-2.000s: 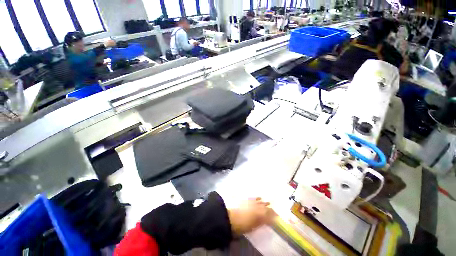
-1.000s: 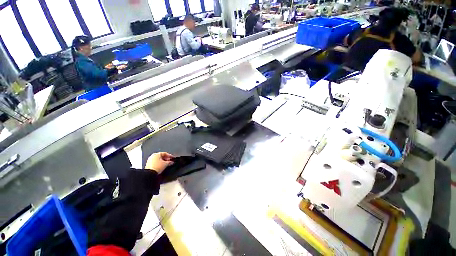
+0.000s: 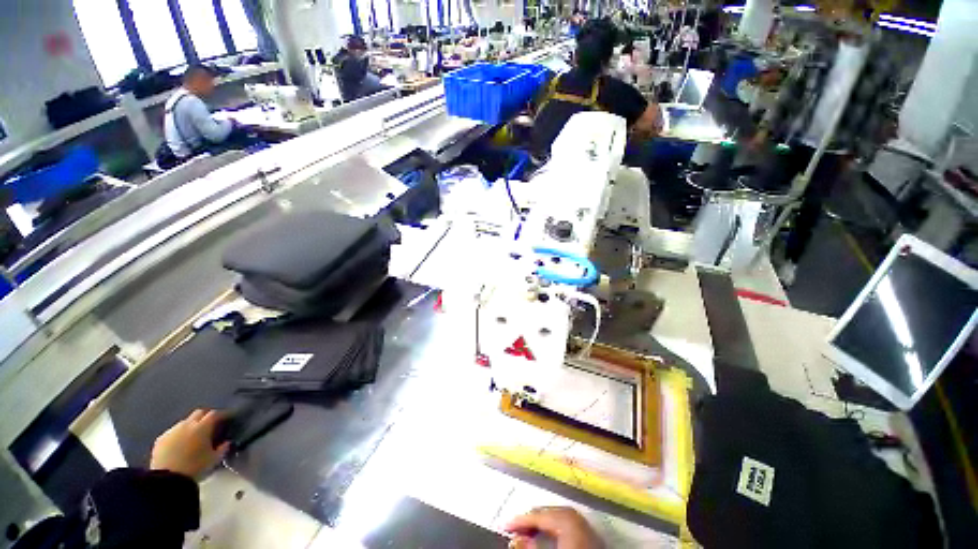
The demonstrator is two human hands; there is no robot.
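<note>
My left hand (image 3: 189,443) is at the near edge of the flat black pieces (image 3: 161,386) at left, its fingers on a small dark folded piece (image 3: 257,420). My right hand (image 3: 558,528), partly cut off by the bottom edge, holds the right corner of a black fabric panel (image 3: 434,530) on the white table, in front of the machine. The brown-gold clamp frame (image 3: 654,413) lies under the head of the white pattern sewing machine (image 3: 525,332), on the template base with yellow edges (image 3: 601,485).
Labelled small black pieces (image 3: 311,362) lie fanned before a thick padded stack (image 3: 311,263). Black finished panels (image 3: 804,472) with a white label lie right of the machine. A tilted screen (image 3: 912,322) stands at far right. A blue bin (image 3: 493,91) and a person (image 3: 590,91) are beyond the machine.
The view has turned to the right, bringing the screen and finished panels into view. My right hand and the panel it holds have appeared at the bottom. My left hand remains at the left pieces.
</note>
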